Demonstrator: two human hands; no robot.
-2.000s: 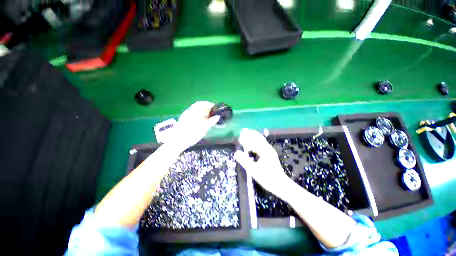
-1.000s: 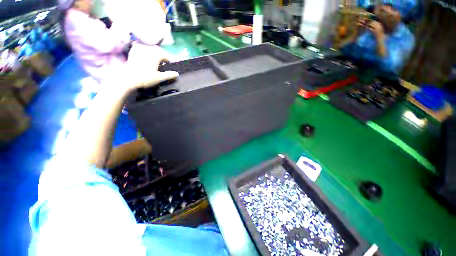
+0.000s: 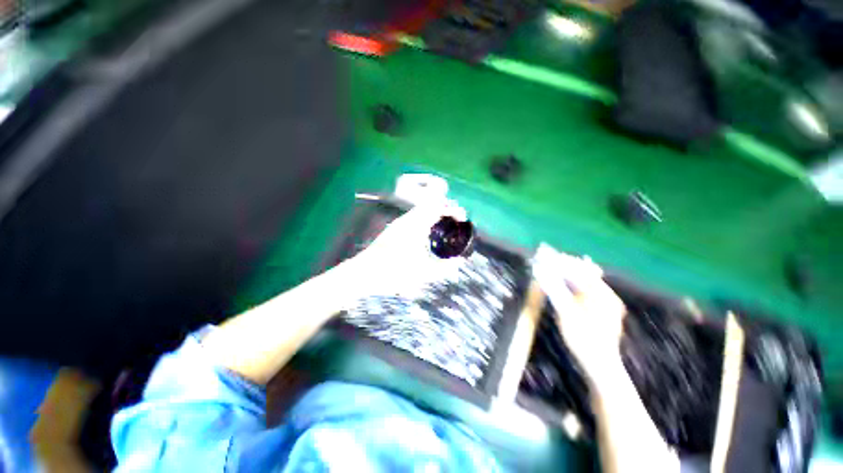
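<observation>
My left hand (image 3: 404, 254) is shut on a dark round unit (image 3: 451, 237), held above the top edge of the tray of small bright parts (image 3: 444, 319). My right hand (image 3: 584, 300) is over the left part of the tray of small black parts (image 3: 661, 369), with its fingers bent together; blur hides whether it holds a small part. The two hands are apart. The whole view is motion-blurred.
The tall stacked trays (image 3: 176, 175) stand at the left. Dark round units (image 3: 506, 168) lie spaced on the green belt. A white block (image 3: 421, 187) sits above the left tray. A black tray (image 3: 661, 78) lies across the belt, with a red edge (image 3: 359, 42) at far left.
The view has swung back right from the tall stacked trays to the parts trays. My left hand has moved from the stack's top and now holds a round unit. My right hand has come into view.
</observation>
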